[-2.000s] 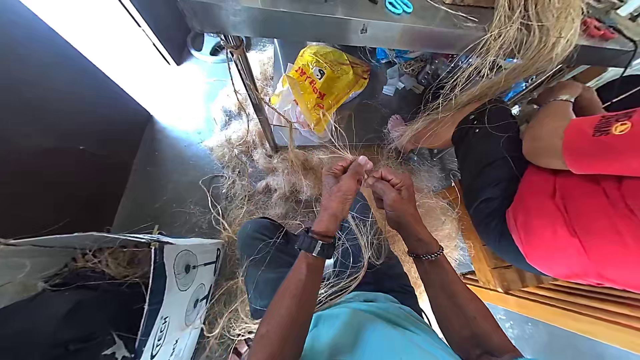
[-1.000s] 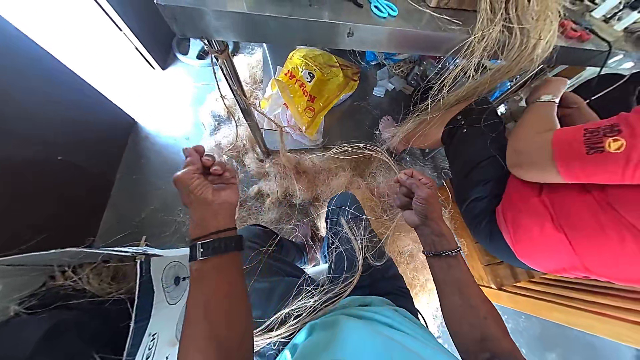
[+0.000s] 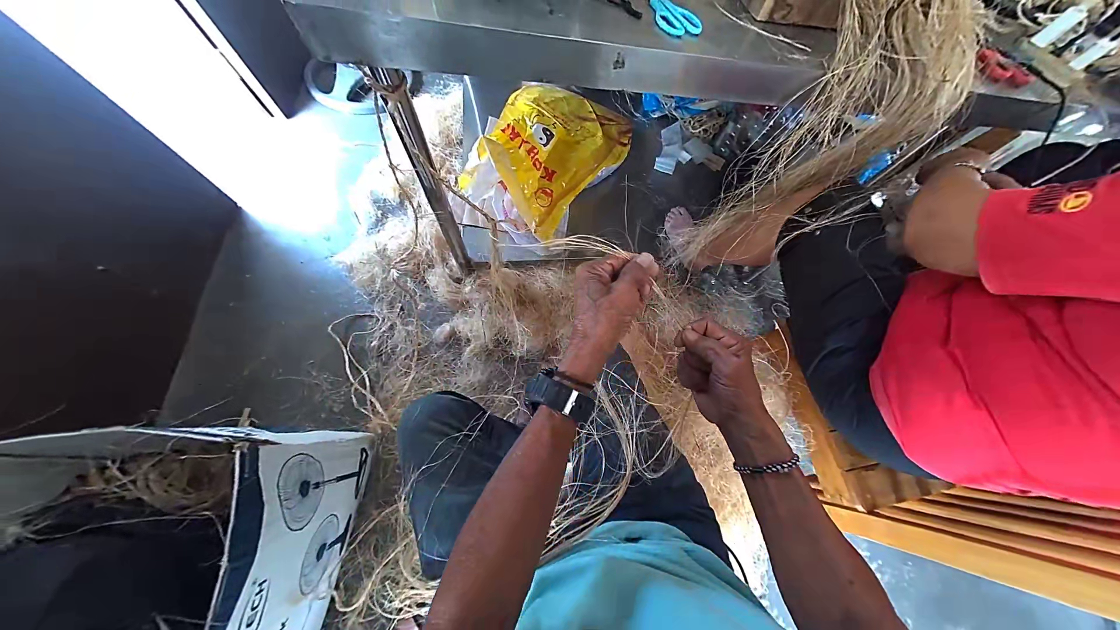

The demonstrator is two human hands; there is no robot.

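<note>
My left hand (image 3: 611, 293), with a black watch at the wrist, pinches a few pale plant-fibre strands (image 3: 582, 245) between thumb and fingers. To its right and a little lower, my right hand (image 3: 713, 363) is curled into a fist; whether a fine strand is in it cannot be told. Loose fibres (image 3: 612, 437) lie across my lap. Below and beyond the hands, a tangled heap of fibre (image 3: 490, 324) covers the floor. A long fibre bundle (image 3: 901, 79) hangs over the metal table's edge at the upper right.
A metal table (image 3: 525, 44) with blue-handled scissors (image 3: 675, 17) spans the top. Under it lies a yellow plastic bag (image 3: 569, 149) beside a table leg (image 3: 424, 166). A person in a red shirt (image 3: 989, 376) sits close at right on a slatted wooden bench (image 3: 989, 560). A cardboard box (image 3: 297, 516) stands lower left.
Two seconds ago my hands were together; one second ago they were wide apart. Now my left hand has come back toward the right hand, and strands show at its fingertips.
</note>
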